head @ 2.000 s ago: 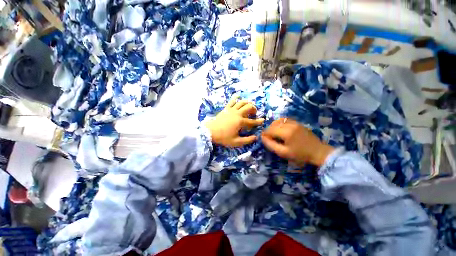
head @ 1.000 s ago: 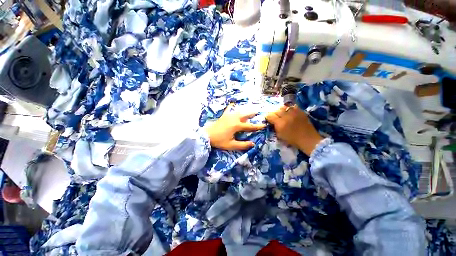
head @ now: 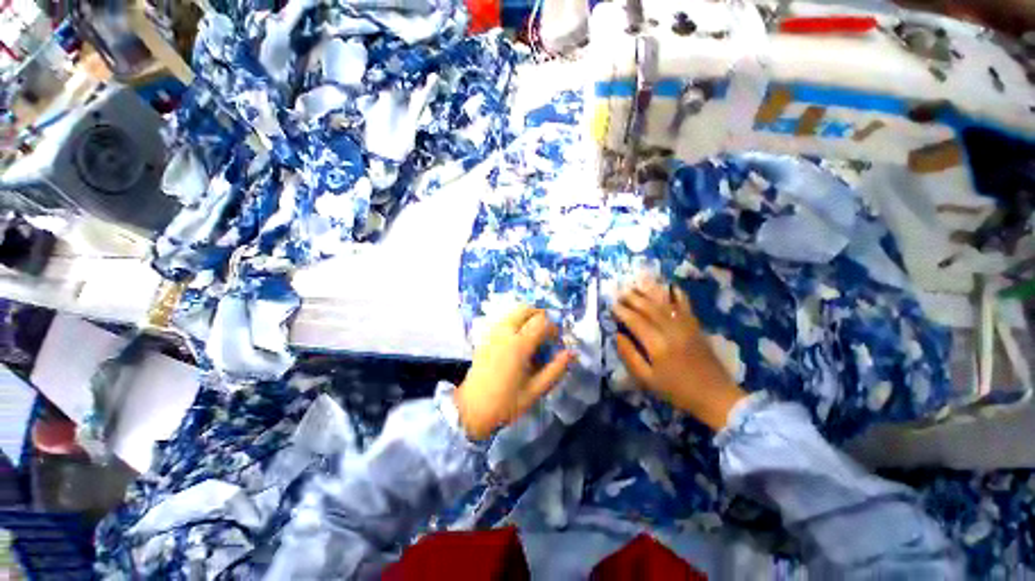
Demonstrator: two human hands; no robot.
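The blue and white floral fabric [head: 794,329] lies under the sewing machine's needle area [head: 630,170] and spreads right and towards me. A seam line runs through it between my hands. My left hand [head: 508,369] is at the fabric's left front part, thumb and index finger close to the cloth; whether it pinches the cloth is unclear. My right hand [head: 670,346] rests on the fabric right of the seam with its fingers spread. The presser foot and needle are blurred in the glare.
The white machine head [head: 726,114] with blue stripe and tape stands upper right. A heap of floral pieces [head: 306,148] lies at the table's left. A round-faced grey device [head: 108,159] is far left. More fabric hangs below the table edge, beside blue crates [head: 45,550].
My left hand has moved down towards me. My right hand has drawn back from the needle area, its fingers now spread. The cloth between them lies flatter, showing the seam line.
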